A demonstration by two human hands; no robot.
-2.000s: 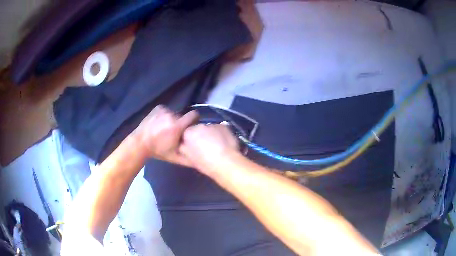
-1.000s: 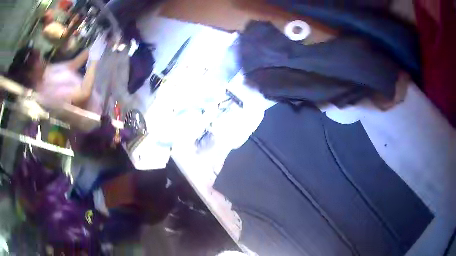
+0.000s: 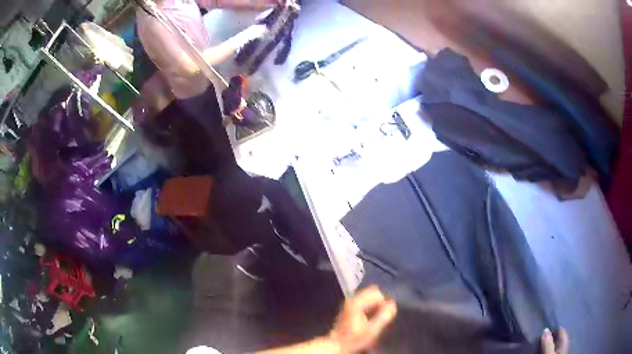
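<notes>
The dark grey-blue garment panel (image 3: pixel 450 228) lies on the white table with raised seams along it. Its near part is blurred. My left hand (image 3: pixel 364 319) is at its near left edge, fingers curled and closed on the cloth. Only the fingertips of my right hand (image 3: pixel 554 341) show, at the panel's near right corner; the rest is cut off by the bottom edge, so its grip is unclear. White pieces with a small dark metal plate (image 3: pixel 396 124) lie beyond the panel.
Bunched dark cloth (image 3: pixel 492 124) and a white ring (image 3: pixel 495 80) lie at the far right. A person (image 3: pixel 177 59) works at the far left beside an iron (image 3: pixel 255 114). Purple bags (image 3: pixel 80 200), an orange-brown box (image 3: pixel 186 196) and a red crate (image 3: pixel 66 280) are at the left.
The view has swung left from the ironing area. My hands, seen together with hoses two seconds ago and absent one second ago, are now apart at the panel's near edge.
</notes>
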